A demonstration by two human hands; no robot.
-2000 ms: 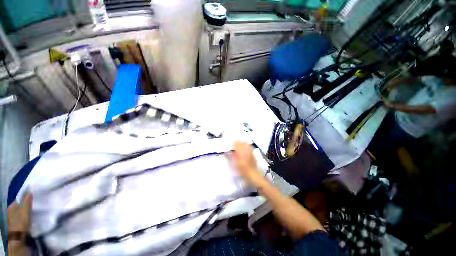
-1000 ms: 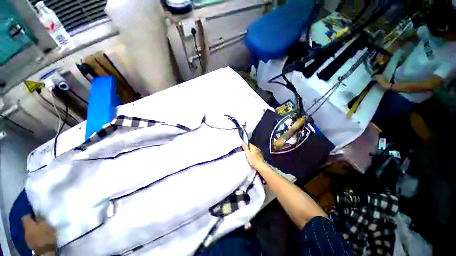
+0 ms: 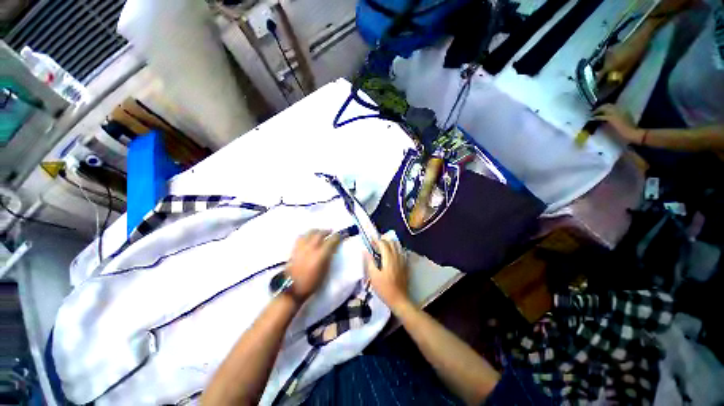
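Note:
The white garment piece (image 3: 206, 270), with dark seam lines and black-and-white checked edges, lies spread over the white-covered table. My right hand (image 3: 387, 273) grips its right end, where a narrow dark-and-white edge rises. My left hand (image 3: 312, 262), with a dark band at the wrist, is close to its left; its curled fingers hold the fabric by a dark seam end. The fingertips are partly hidden. The steam iron (image 3: 426, 193), with a tan wooden handle, stands on the dark iron rest (image 3: 496, 218), right of my hands.
A blue bar (image 3: 145, 182) stands behind the table's left part. A black hose (image 3: 425, 127) runs up from the iron. Checked and white garments (image 3: 607, 341) are heaped low at right. Another person's hands (image 3: 619, 123) work with an iron at a white table, upper right.
My left hand has moved from the garment's far left end to beside my right hand. My right hand stays at the right end. The view has shifted and turned.

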